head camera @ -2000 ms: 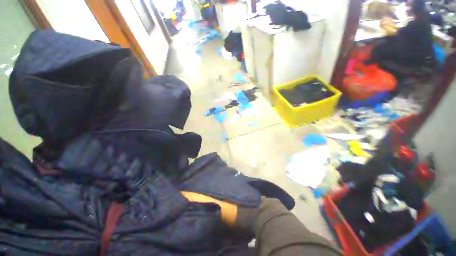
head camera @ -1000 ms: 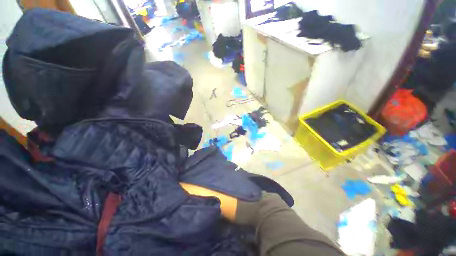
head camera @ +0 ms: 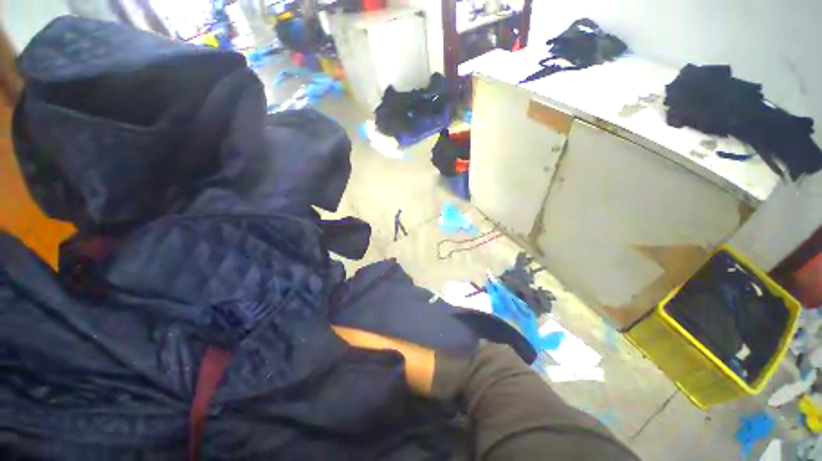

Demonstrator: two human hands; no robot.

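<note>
A big armful of dark navy quilted jackets (head camera: 261, 279) fills the left and lower left of the view. A rounded hood (head camera: 135, 99) stands at its top, and a narrow dark red strip (head camera: 208, 387) hangs across its front. My right forearm, in a brown-grey sleeve, comes in from the lower right. A bare strip of my right hand (head camera: 389, 351) and wrist shows between folds of the load, holding it. Its fingers are hidden under the cloth. My left hand is not in view.
A worn white cabinet (head camera: 622, 198) with dark cloth pieces (head camera: 735, 108) on top stands at the right. A yellow crate (head camera: 671, 347) of dark cloth is beside it. Blue and white scraps (head camera: 518, 311) litter the concrete floor. Further back are another white cabinet (head camera: 388, 58) and a dark heap (head camera: 410, 108).
The white cabinet has come closer and shows more of its front. The yellow crate has shifted right and down in view. The red bag has left view. The jackets stay held.
</note>
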